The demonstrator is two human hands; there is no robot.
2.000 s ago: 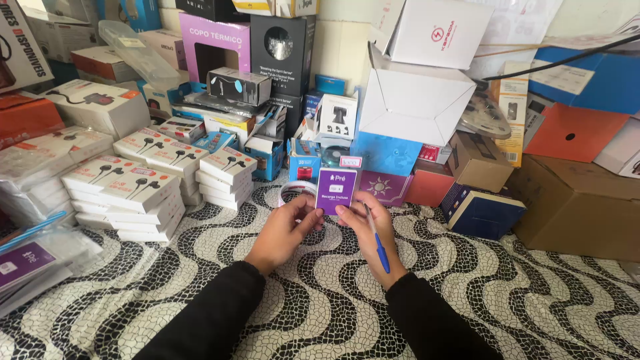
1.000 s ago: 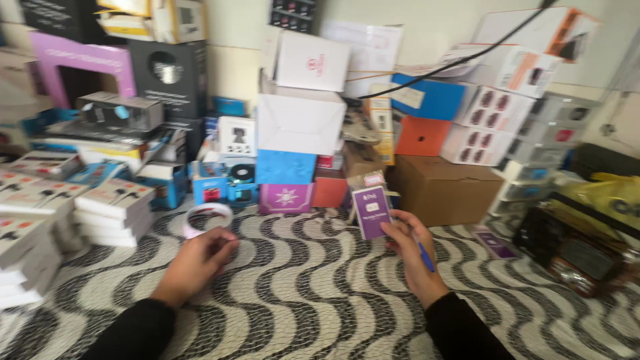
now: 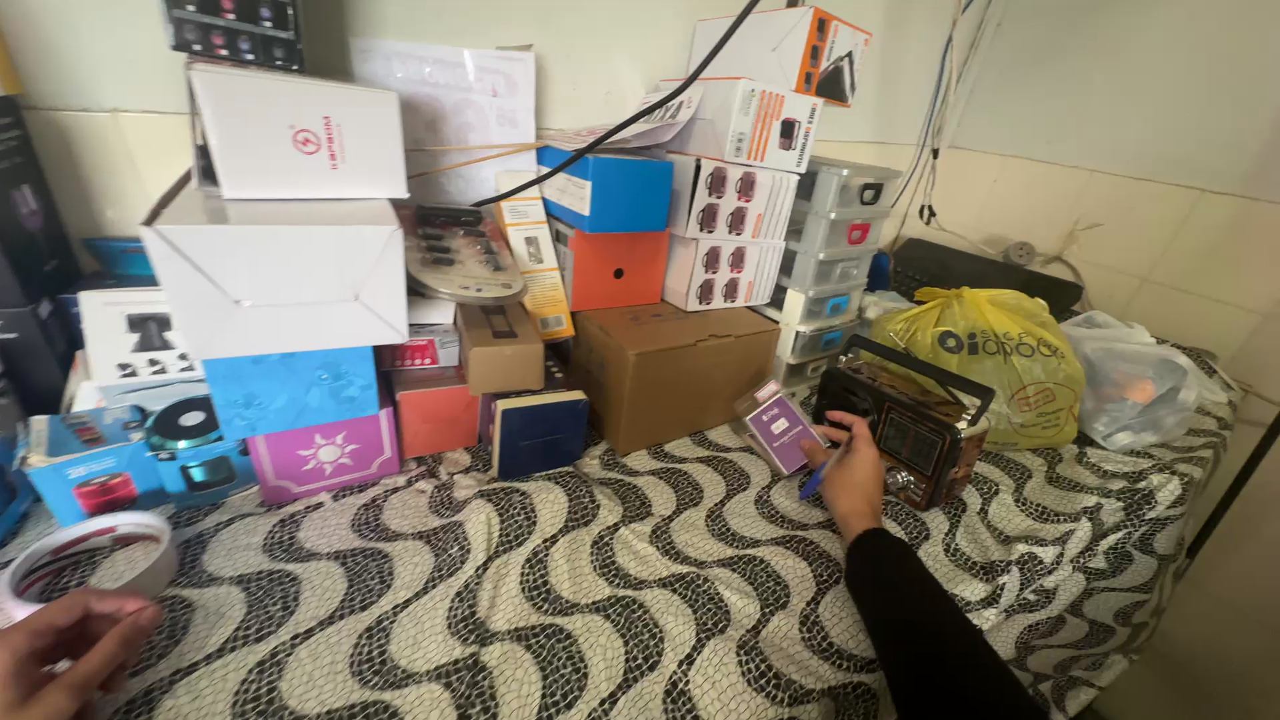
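Note:
On the right of the patterned cloth, my right hand (image 3: 850, 475) holds a small purple package (image 3: 780, 432) by its right edge, with a blue pen (image 3: 815, 482) also in the fingers. Directly behind this hand stands a portable radio (image 3: 905, 425) with a raised handle. My left hand (image 3: 75, 650) is at the lower left corner, partly cut off by the frame, fingers curled beside a roll of white tape (image 3: 160, 555). Whether that hand touches the roll or holds anything is unclear.
Stacked white boxes (image 3: 280, 265), a cardboard box (image 3: 670, 375) and a navy box (image 3: 540, 435) line the back. Clear drawers (image 3: 838, 235) stand behind the radio. A yellow plastic bag (image 3: 1020, 370) sits at right beside a clear bag (image 3: 1130, 385). A black cable (image 3: 640, 115) hangs across the boxes.
The view has swung far to the right. Both hands held the purple package two seconds ago; my left hand has let go, and my right hand has carried it rightward to the radio.

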